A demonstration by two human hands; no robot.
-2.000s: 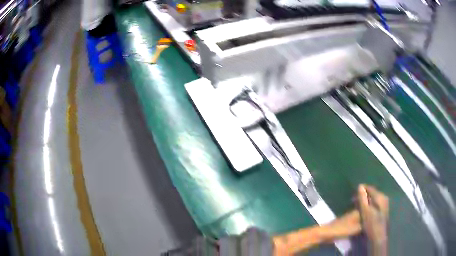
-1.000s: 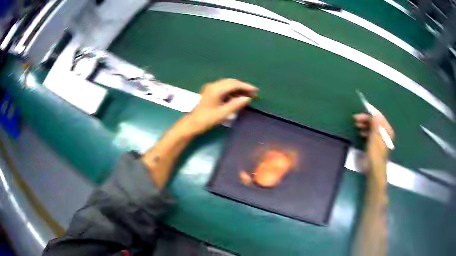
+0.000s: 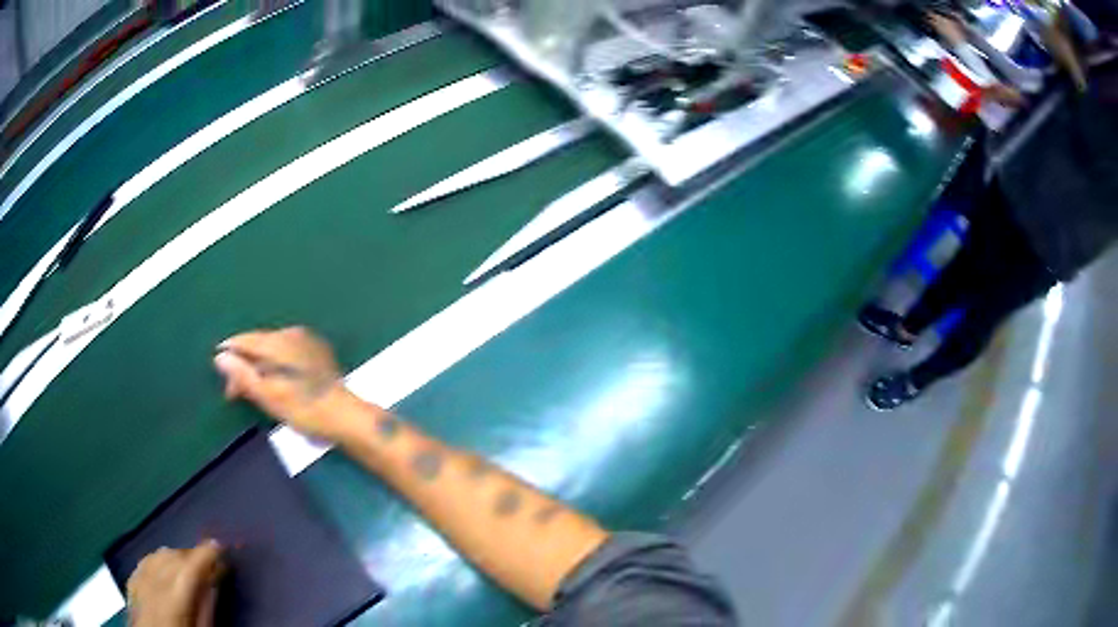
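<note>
The black parts tray (image 3: pixel 294 551) lies at the lower left, across the near rail and the glossy green bench edge, cut off by the picture's bottom. My left hand (image 3: pixel 178 585) is curled over the tray's left part, blurred and cut off below; whether it holds anything is hidden. A faint reddish spot shows beside its fingers; no heap can be made out. My right hand (image 3: pixel 282 374) is over the green belt (image 3: pixel 307 257), just beyond the tray, with its fingertips together. No tweezers can be made out in it.
Two pale pointed guides (image 3: pixel 552 221) reach over the belt from a machine frame (image 3: pixel 687 141). White rails (image 3: pixel 490 306) run along the belt. A thin black item (image 3: pixel 86 230) lies on a far rail, a white label (image 3: pixel 86 321) nearer. A person (image 3: pixel 1042 184) stands at upper right.
The view has swung from the left side to the tray, then towards the right side of the line. The tray now shows lower left. The tweezers seen in my right hand earlier cannot be made out.
</note>
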